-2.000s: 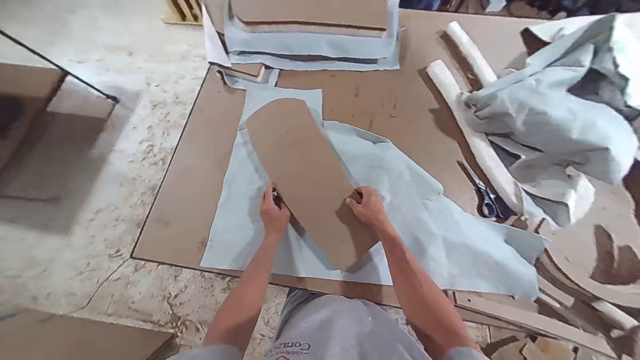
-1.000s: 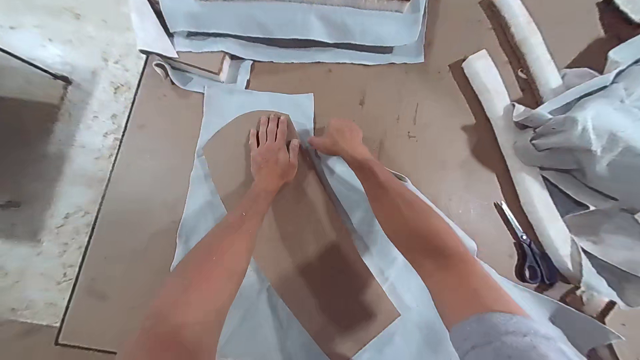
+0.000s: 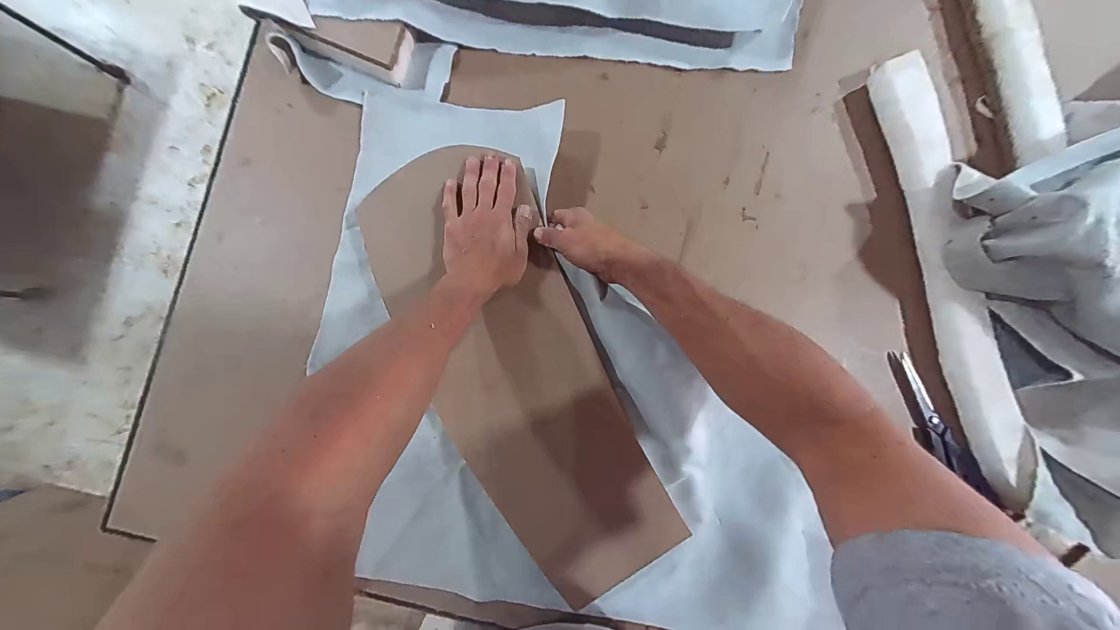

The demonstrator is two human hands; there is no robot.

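Note:
A brown flat template with one rounded end lies on a light blue-grey sheet of fabric or leather. My left hand rests palm down on the template near its rounded end, fingers extended and holding nothing. At the template's right edge, my right hand has its fingers closed beside the sheet. Whether it pinches the sheet's edge or holds a small tool is hidden by the fingers. Scissors with dark handles lie to the right, partly behind my right forearm.
Pale padded strips and a crumpled grey sheet lie on the right of the brown work table. Stacked blue-grey pieces and a small block are at the far side. The table's left edge borders a stained floor.
Both hands have moved from the template's near sides to its rounded end since the first frame. My right hand has come down slightly along the edge in the last second. The view is closer.

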